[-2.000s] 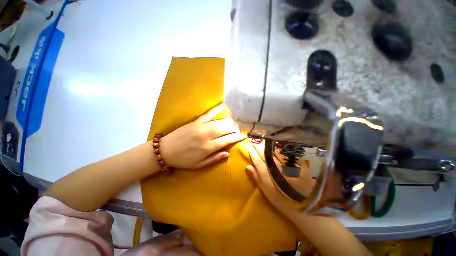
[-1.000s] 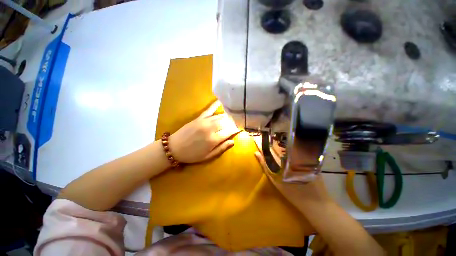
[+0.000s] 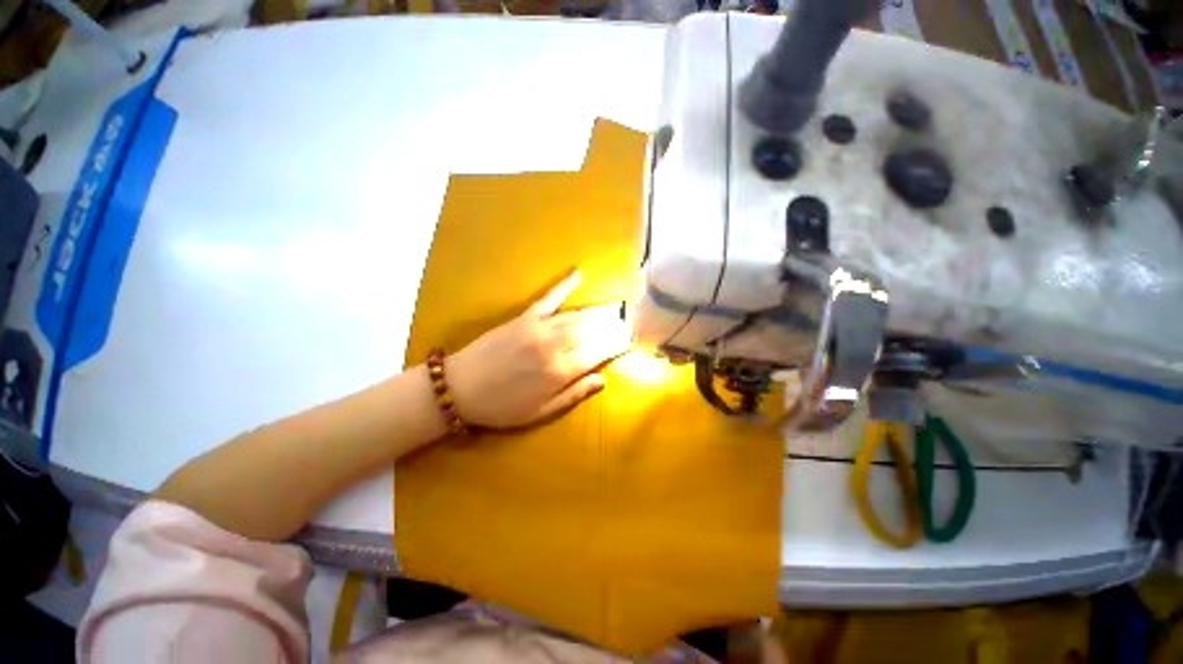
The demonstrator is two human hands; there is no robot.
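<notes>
A mustard garment panel (image 3: 519, 506) lies flat on the white table, passes under the sewing machine head (image 3: 701, 195) and hangs over the front edge. My left hand (image 3: 532, 363), with a beaded bracelet, lies flat on the panel left of the presser foot (image 3: 742, 387), fingertips by the lit needle area. The needle point is hidden. Of my right hand, at most a small blurred bit of skin shows at the bottom edge, below the panel; its hold cannot be made out.
Scissors with yellow and green handle loops (image 3: 944, 480) lie right of the needle, their blades hidden by the machine. A blue JACK label (image 3: 104, 234) is at the table's left. Mustard cloth (image 3: 895, 636) is below the front edge.
My right hand has left the needle area and moved down towards the bottom edge. The panel lies flatter, and more of its far end shows. My left hand stays on it. The view has shifted.
</notes>
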